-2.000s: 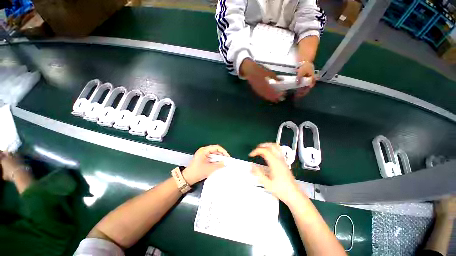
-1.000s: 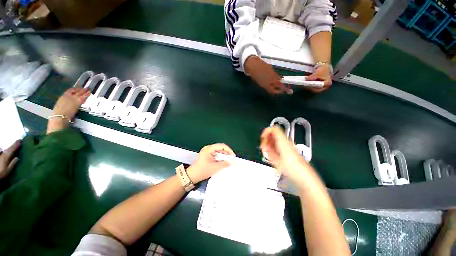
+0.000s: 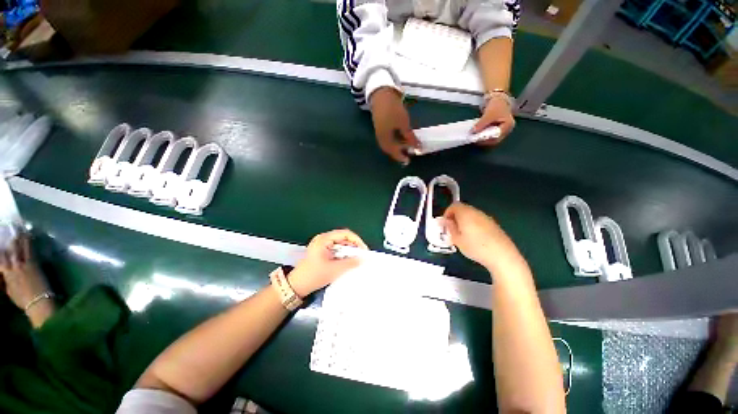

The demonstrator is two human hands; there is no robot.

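My left hand (image 3: 330,257) grips the top left corner of a white label sheet (image 3: 396,270), held over the near rail. A stack of white label sheets (image 3: 376,344) lies beneath it on the green bench. My right hand (image 3: 473,230) is at the lower part of a white loop-shaped housing (image 3: 443,190) on the belt, with its fingertips touching the round disc end. Whether a sticker is under the fingertips is hidden. A second housing (image 3: 402,232) lies just left of it.
Several housings (image 3: 194,194) lie in a row at left, more (image 3: 581,251) at right. A person opposite holds a housing (image 3: 443,136). A green-sleeved person (image 3: 81,323) is at left. A grey frame bar (image 3: 639,293), rubber band (image 3: 568,364) and bubble wrap (image 3: 647,372) are at right.
My right hand has moved from the sheet to the right one of the two housings. The housings have shifted left. The left row is one housing shorter. The green-sleeved arm reached in and drew back.
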